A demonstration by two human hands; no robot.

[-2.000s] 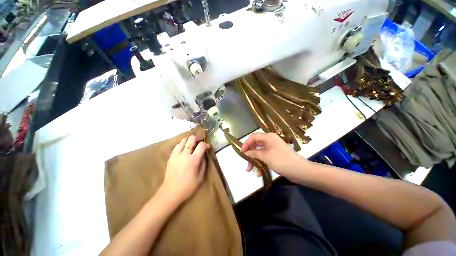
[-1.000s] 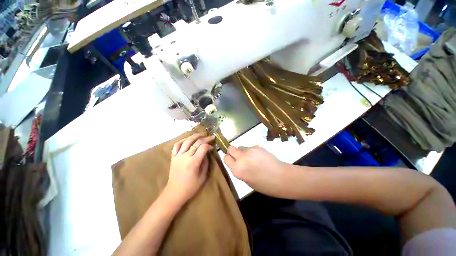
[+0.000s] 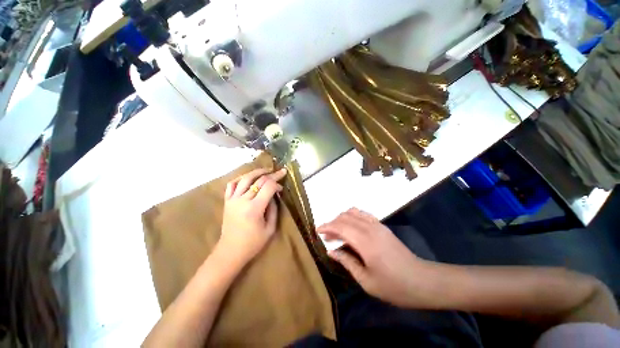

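Note:
The tan-brown fabric panel (image 3: 224,272) lies on the machine table, its top corner at the presser foot (image 3: 277,146). My left hand (image 3: 250,211) presses on its upper right edge, fingertips close to the foot. A brown zipper (image 3: 300,197) with gold teeth runs from the foot down along the panel's right edge. My right hand (image 3: 370,255) is beside the zipper's lower part, thumb and forefinger apart with a white patch between them. Whether these fingers grip the zipper is unclear. The white sewing machine (image 3: 299,41) spans the top.
A zipper bundle (image 3: 387,109) fans out on the bed right of the needle. A dark heap with gold glints (image 3: 537,64) and grey-green cloth (image 3: 584,122) lie far right. Blue bins (image 3: 503,190) are under the table. Dark brown cloth (image 3: 30,272) hangs at the left.
My right hand has moved down and right from near the foot, and its fingers have opened. More of the zipper shows along the panel edge. My left hand stays on the panel. The view has shifted.

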